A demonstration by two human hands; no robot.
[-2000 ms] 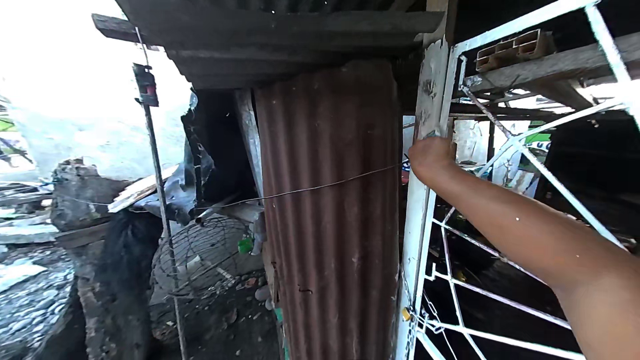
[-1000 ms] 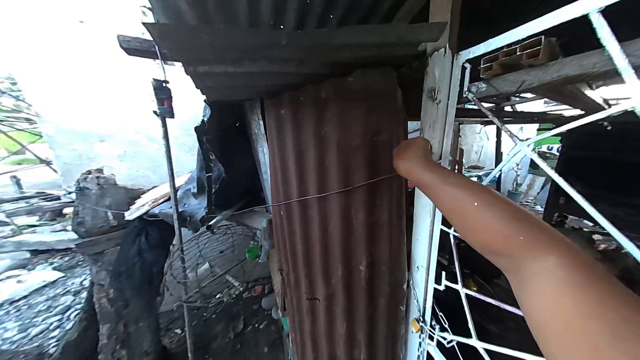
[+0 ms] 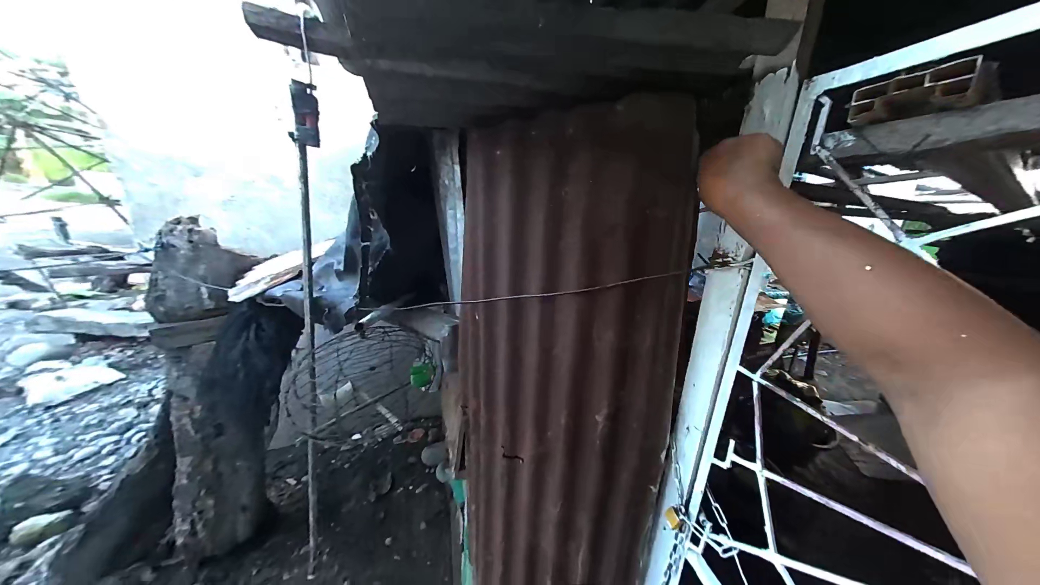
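Note:
My right hand [image 3: 738, 172] reaches in from the right with its fingers curled at the upper part of a white wooden post [image 3: 719, 325]. The fingertips are hidden behind the back of the hand, so its exact hold does not show. Below the hand, a thin wire [image 3: 561, 292] is tied around the post and runs left across a rusty corrugated metal sheet [image 3: 569, 390]. Right of the post stands a white metal gate [image 3: 764, 471], with a chain [image 3: 711, 528] and a brass padlock [image 3: 673, 517] low on it. My left hand is out of view.
A thin upright pole [image 3: 309, 341] and a thick tree stump [image 3: 199, 406] draped with dark cloth stand at the left. Stones [image 3: 73, 382] cover the ground beyond. A wooden beam [image 3: 552, 32] crosses overhead. A hollow block [image 3: 918, 89] rests on a ledge at the upper right.
My right hand has moved up the post, off the level of the wire. The wire's tie around the post, covered by the hand one second ago, now shows.

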